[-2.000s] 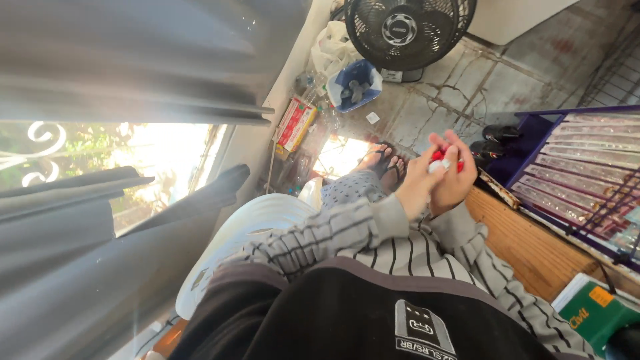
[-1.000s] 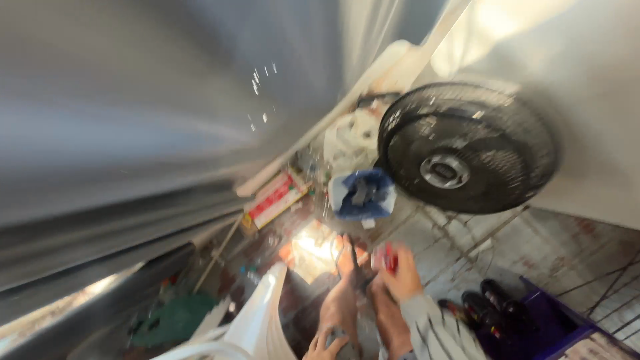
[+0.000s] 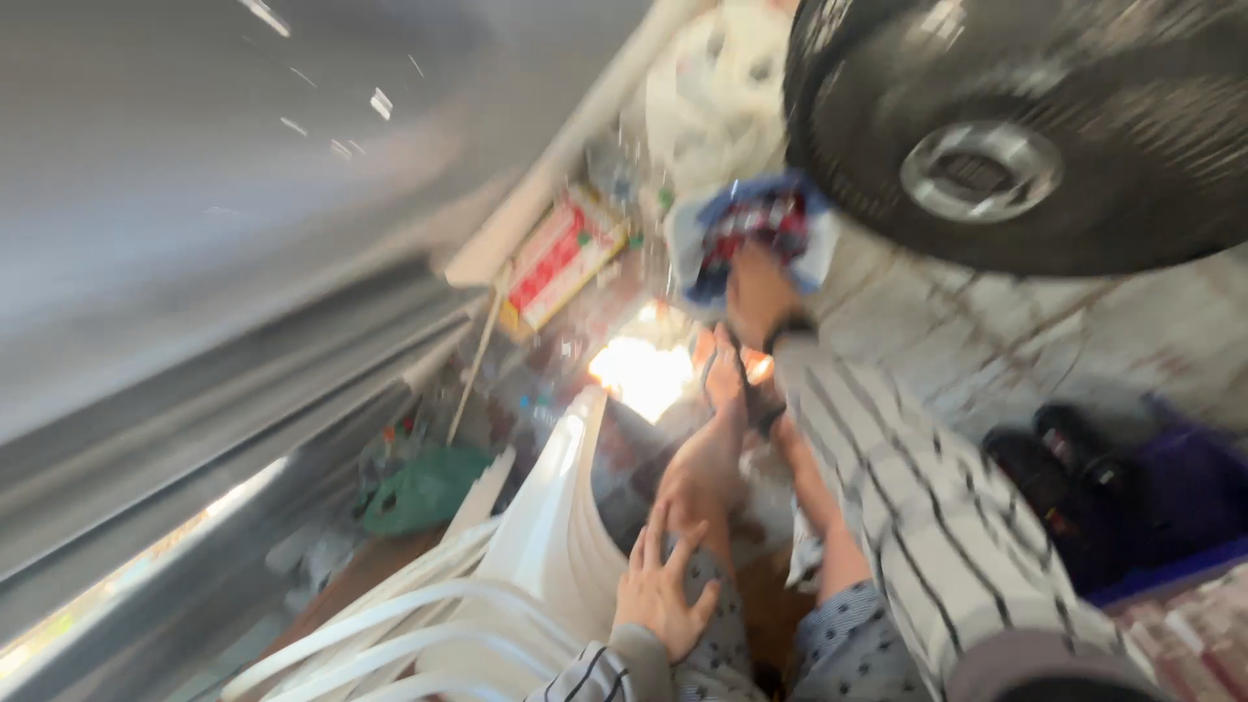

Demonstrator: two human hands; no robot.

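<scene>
My right hand reaches down into a small bin lined with a blue bag. Dark red and dark blurred items lie in the bin under my fingers; whether the fingers grip any of them cannot be told. A dark band circles that wrist. My left hand rests on my knee with its fingers spread and holds nothing.
A black fan stands at the upper right, beside white plastic bags. Left of the bin lies a red and yellow box. Stacked white plastic chairs are at my left, dark shoes at the right.
My hands were together around something red and white; they have parted. The right hand, with something red a second ago, has moved into the bin. The view has shifted toward the floor.
</scene>
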